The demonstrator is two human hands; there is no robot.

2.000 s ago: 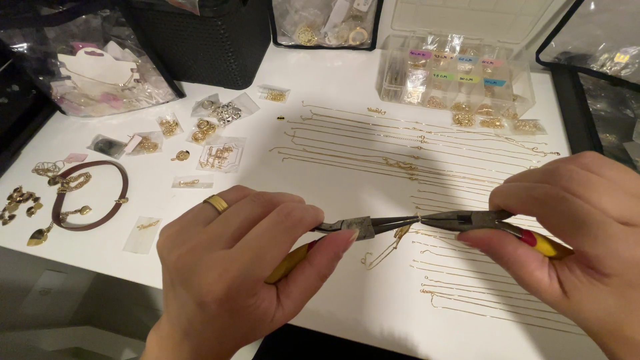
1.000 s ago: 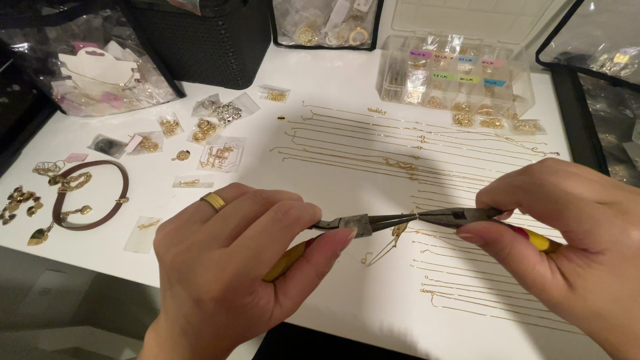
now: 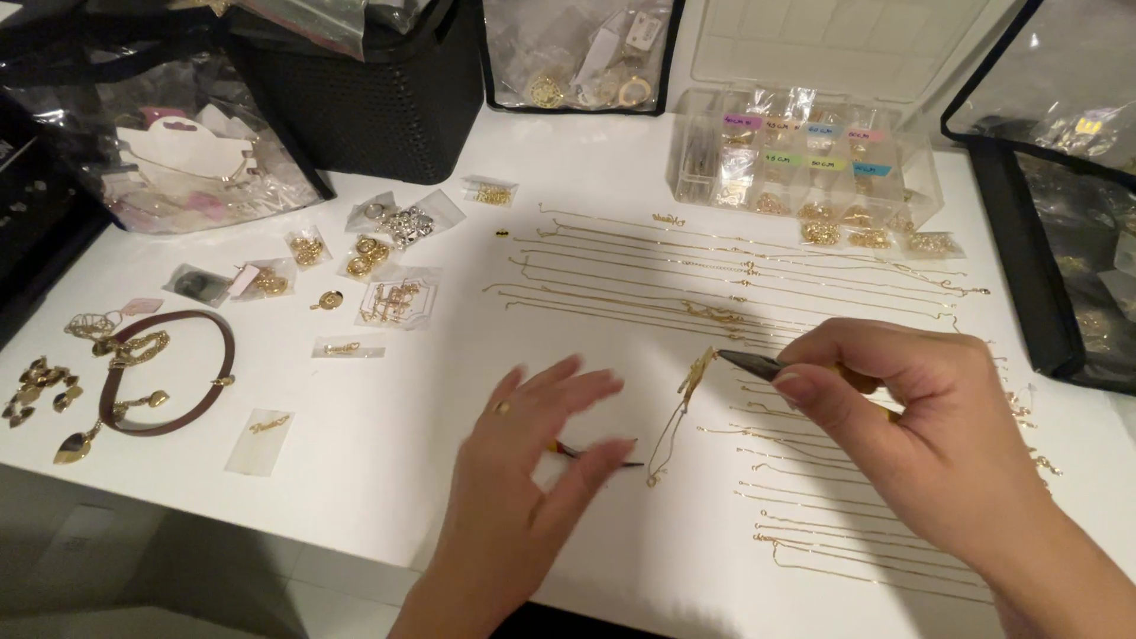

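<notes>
My right hand [image 3: 896,444] grips jewelry pliers [image 3: 750,362], their dark tips at the top of a small gold pendant piece [image 3: 698,373] with a thin looped chain below it. To the left, my left hand [image 3: 532,470] has its fingers spread above the table. Another pair of pliers [image 3: 568,451] lies under that hand, mostly hidden, its tip showing past the thumb. Rows of fine gold chains [image 3: 621,275] lie across the white table beyond and beside my right hand.
A divided clear plastic box [image 3: 808,169] with coloured labels stands at the back right. Small bags of gold findings [image 3: 364,256] and a brown cord ring with charms [image 3: 232,355] lie at left. A black basket [image 3: 373,106] and clear zip bags [image 3: 581,53] line the back.
My left hand has let go of its pliers and its fingers have spread. The two plier tips, together before, are now apart. The right pliers' tips have moved to the gold pendant piece.
</notes>
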